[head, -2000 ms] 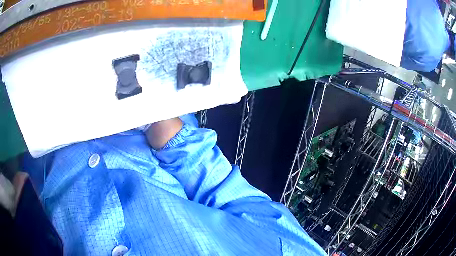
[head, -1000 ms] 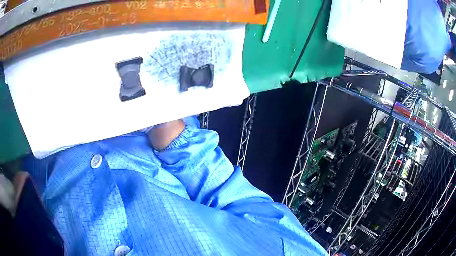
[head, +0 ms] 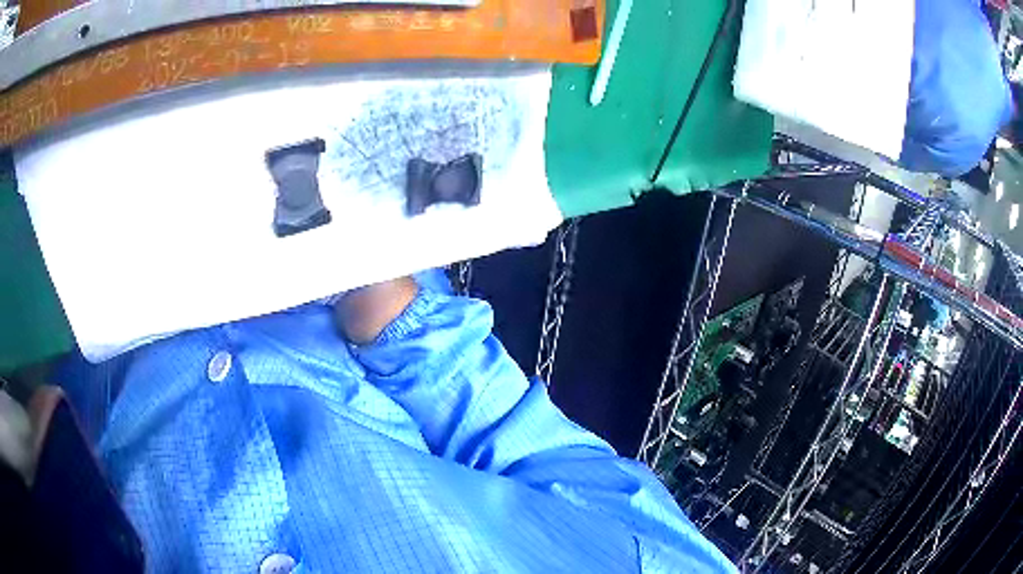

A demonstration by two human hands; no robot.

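Observation:
Two small dark-grey waisted ferrite cores lie apart on a white folded wipe (head: pixel 168 247) at the bench edge. The left core (head: pixel 298 188) stands lengthwise towards me; the right core (head: pixel 445 183) lies crosswise, beside grey smudges on the wipe. Only bare skin at my right wrist (head: pixel 379 311) shows, between the blue sleeve cuff and the front edge of the wipe. The right hand itself is hidden beneath that edge. My left hand is not in view.
Behind the wipe is the orange-brown fixture plate (head: pixel 370 45) with a grey metal frame (head: pixel 236 19). A pale thin tool (head: pixel 610 54) and a dark slender tool (head: pixel 696 95) lie on the green mat (head: pixel 595 163). Wire racks (head: pixel 698 325) with circuit boards stand at the right.
The view has shifted slightly, so the wipe, cores and fixture appear a little lower in the picture. The cores have not visibly moved on the wipe.

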